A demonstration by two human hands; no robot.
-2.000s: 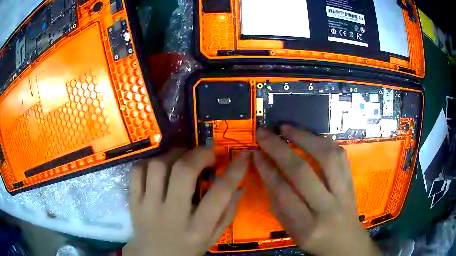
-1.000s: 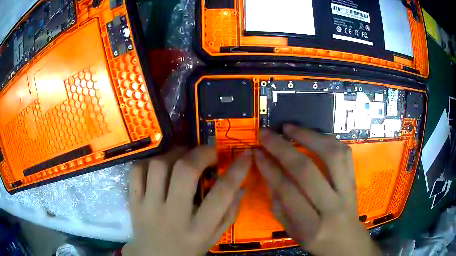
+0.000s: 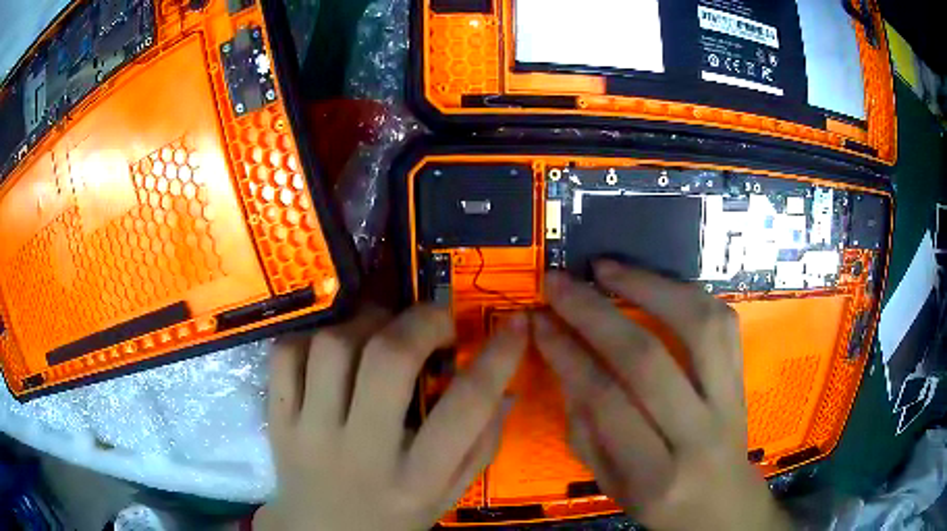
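Note:
An open orange rear housing [image 3: 789, 358] with a black rim lies in front of me. A black speaker box [image 3: 476, 207] fills its upper left corner. A thin dark cable [image 3: 479, 272] runs down from the box and bends right towards my fingertips. The mainboard [image 3: 768, 233] lies along the top edge, with a plain black sheet [image 3: 636, 233] on it. My left hand [image 3: 389, 415] and my right hand [image 3: 644, 389] are over the housing, index fingertips almost meeting near the cable's end. The fingertips hide that end, so whether they pinch it cannot be told.
A second orange housing [image 3: 114, 239] lies tilted at the left, over bubble wrap [image 3: 197, 415] and white packing material. A third housing [image 3: 464, 57], with a battery [image 3: 587, 36], lies just behind the front one. Green mat [image 3: 891, 332] and a white-and-black piece [image 3: 905, 301] show at the right.
The view of the front and rear housings has shifted slightly right. My hands keep nearly the same pose, with fingertips still close together by the cable.

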